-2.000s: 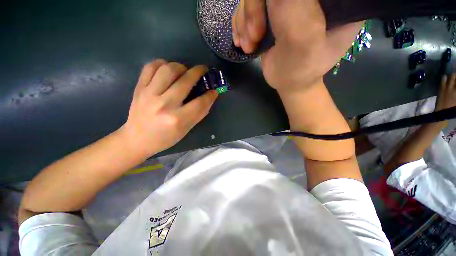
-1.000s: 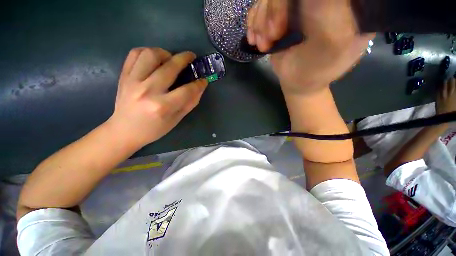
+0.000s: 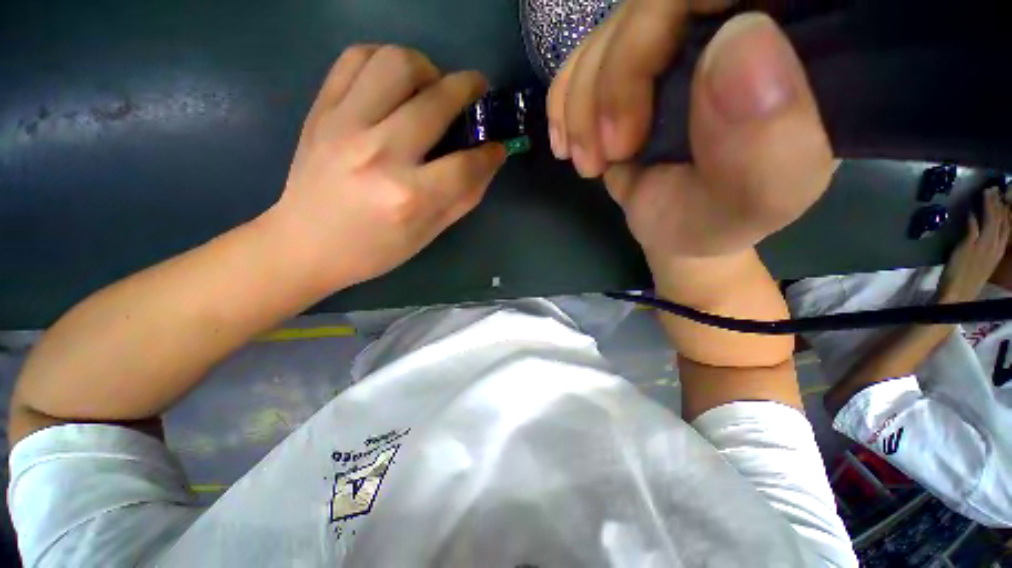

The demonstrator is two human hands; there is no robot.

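Note:
My left hand [image 3: 388, 166] holds a black housing [image 3: 505, 112] on the green bench, between thumb and fingers. A bright green circuit board end [image 3: 517, 145] shows at its near right corner. My right hand [image 3: 688, 133] is wrapped around the dark electric screwdriver [image 3: 899, 83], a large dark blur running off to the upper right. Its tip is hidden by my right fingers, close to the right of the housing. The round screw dish [image 3: 560, 31] sits behind my right fingers, cut off by the top edge.
A black power cord [image 3: 777, 326] runs across my right forearm to the right edge. Black housings [image 3: 930, 220] lie at the right near a neighbour's hand [image 3: 977, 257]. The bench's near edge [image 3: 444, 300] crosses in front of my white shirt. A pale speck [image 3: 495, 282] lies near it.
My right hand and the screwdriver have moved away from over the screw dish, down towards the housing. The view has shifted, with the dish now higher and farther right.

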